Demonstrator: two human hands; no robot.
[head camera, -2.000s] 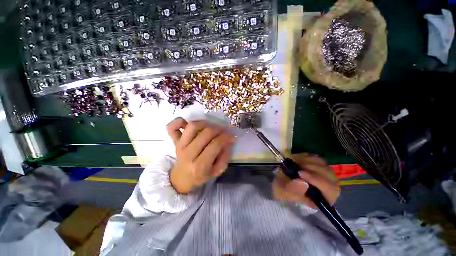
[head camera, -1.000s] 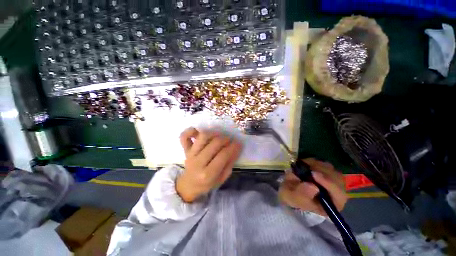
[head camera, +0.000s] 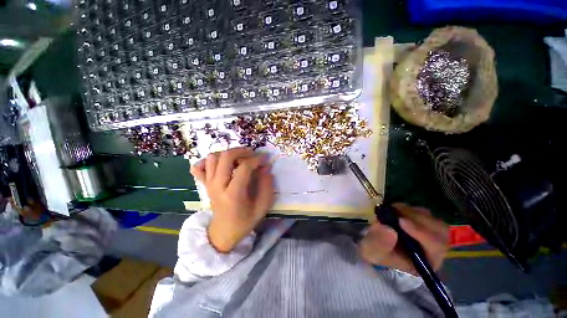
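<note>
My right hand (head camera: 407, 237) holds the black soldering iron (head camera: 418, 261), its silver barrel slanting up-left. Its tip is close to the upper right of a small dark grey block (head camera: 331, 164) on the white sheet (head camera: 292, 186). I cannot tell if they touch. My left hand (head camera: 239, 195) is over the sheet, fingers bent, fingertips near the lower edge of the purple-red pieces (head camera: 248, 131). I cannot tell if it holds anything small. A pile of gold-coloured components (head camera: 317, 130) lies above the block.
A clear blister tray (head camera: 224, 62) with small dark units lies behind the piles. A rough tan bowl (head camera: 407, 93) with silver shavings is at the back right, a black spiral grille (head camera: 479, 186) below it. A solder spool (head camera: 93, 180) stands left. Another person's sleeve (head camera: 68, 248) shows lower left.
The view has shifted, so the bench sits further right. My left hand has moved left, away from the block, to the purple-red pieces. The iron tip has moved from the block's lower edge to its upper right.
</note>
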